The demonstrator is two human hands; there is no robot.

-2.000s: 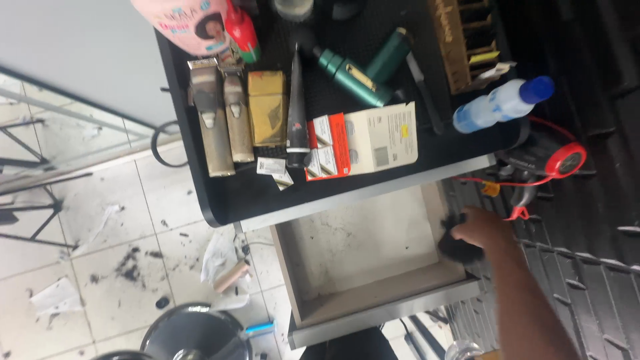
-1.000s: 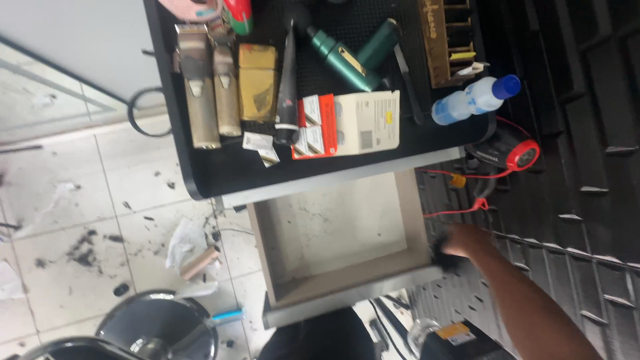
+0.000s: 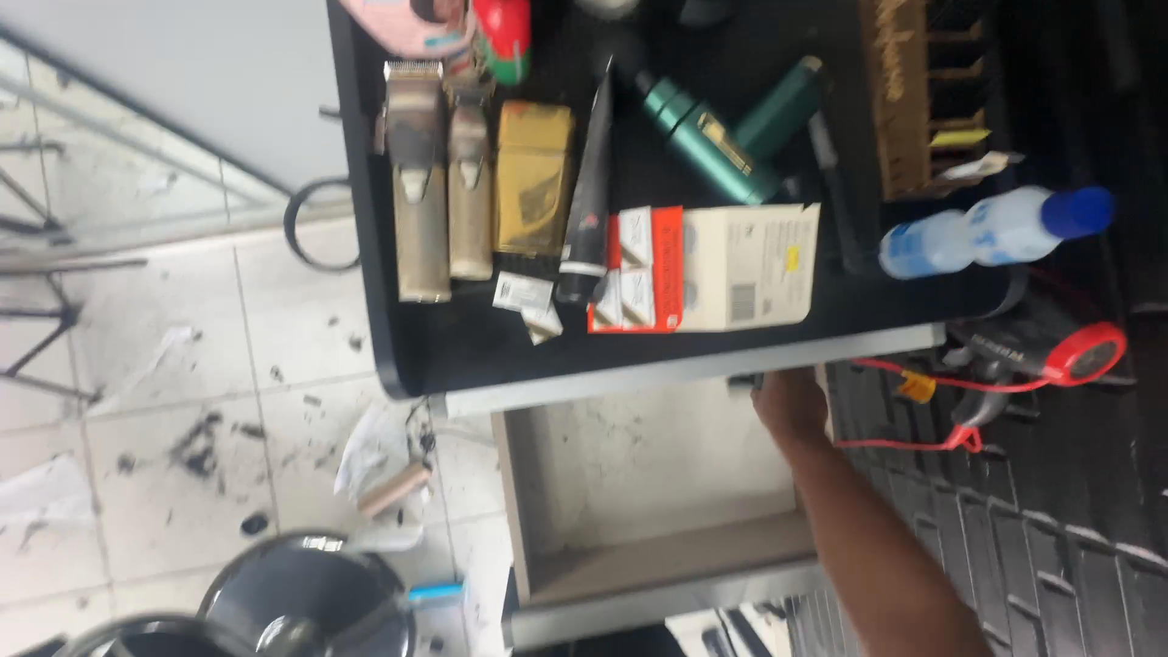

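Note:
My right hand (image 3: pixel 792 401) reaches into the open drawer (image 3: pixel 675 557), near its right side wall. The fingertips are partly hidden under the front edge of the black trolley top (image 3: pixel 474 351). A small dark thing (image 3: pixel 745 379) shows beside the fingers; whether they grip it cannot be told. My left hand is out of view. On the top lie two hair clippers (image 3: pixel 420 192) (image 3: pixel 470 201), a gold shaver (image 3: pixel 532 182), a black tube (image 3: pixel 589 192), red and white blade packets (image 3: pixel 639 274), an open card package (image 3: pixel 753 265) and a green massage gun (image 3: pixel 712 137).
A water bottle (image 3: pixel 995 233) lies at the top's right edge, below a wooden compartment box (image 3: pixel 903 109). A black and red hair dryer (image 3: pixel 1040 342) hangs beside it with a red cord. Tissue (image 3: pixel 374 452), hair clippings and a round black base (image 3: pixel 306 593) are on the tiled floor.
My right hand has moved from the drawer's right outer edge into the drawer, close under the trolley top. The dark thing seen at the fingers earlier is now mostly out of sight.

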